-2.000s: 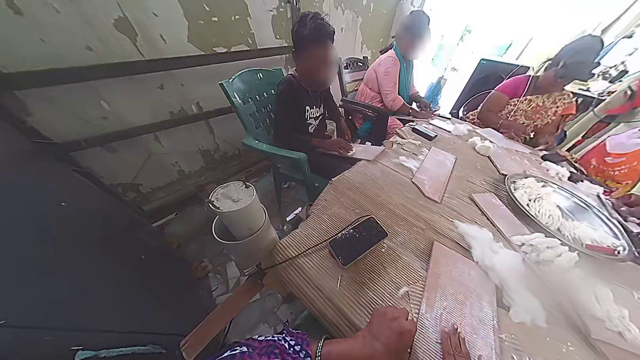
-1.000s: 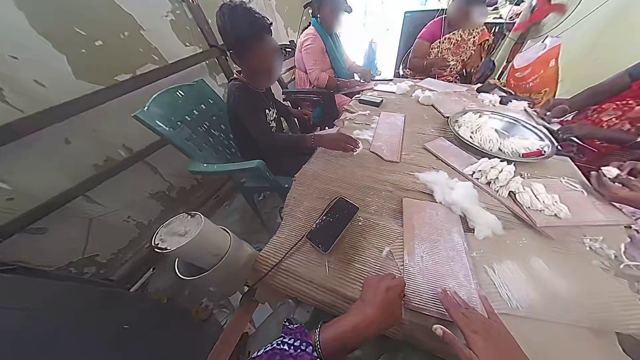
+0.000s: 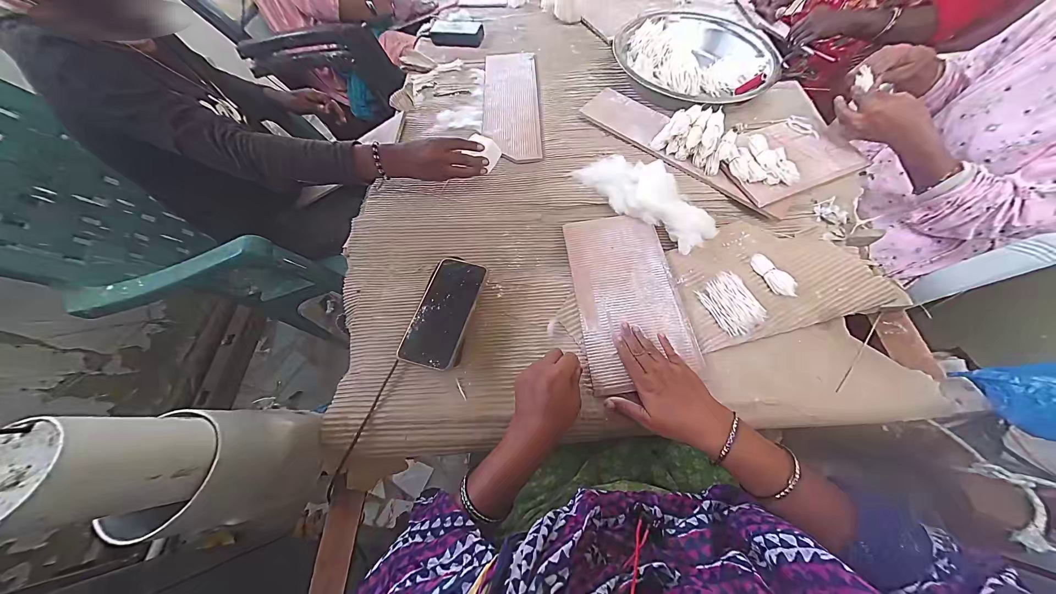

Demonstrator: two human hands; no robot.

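My right hand [image 3: 660,379] lies with fingers spread on the lower part of a pale ribbed board [image 3: 620,289]. My left hand [image 3: 548,396] is a closed fist at the board's left edge; a thin pale wisp shows just above it, and whether the fist holds its end cannot be told. A clump of white cotton [image 3: 648,194] touches the board's top right. Right of the board, on corrugated cardboard, lie a row of thin white cotton wicks [image 3: 731,303] and a small tied bundle [image 3: 774,275].
A smartphone [image 3: 442,313] with a cable lies left. Beyond are a steel plate [image 3: 620,62] of wicks, bundles on another board [image 3: 825,169] and a co-worker's hand [image 3: 445,158] holding something white. Another worker's hands [image 3: 891,99] are at right. Plastic buckets [image 3: 247,470] stand lower left.
The view has swung right and down. My right hand, only partly in view two seconds ago, shows whole on the board. The co-worker's hand at left has reached out to a white piece.
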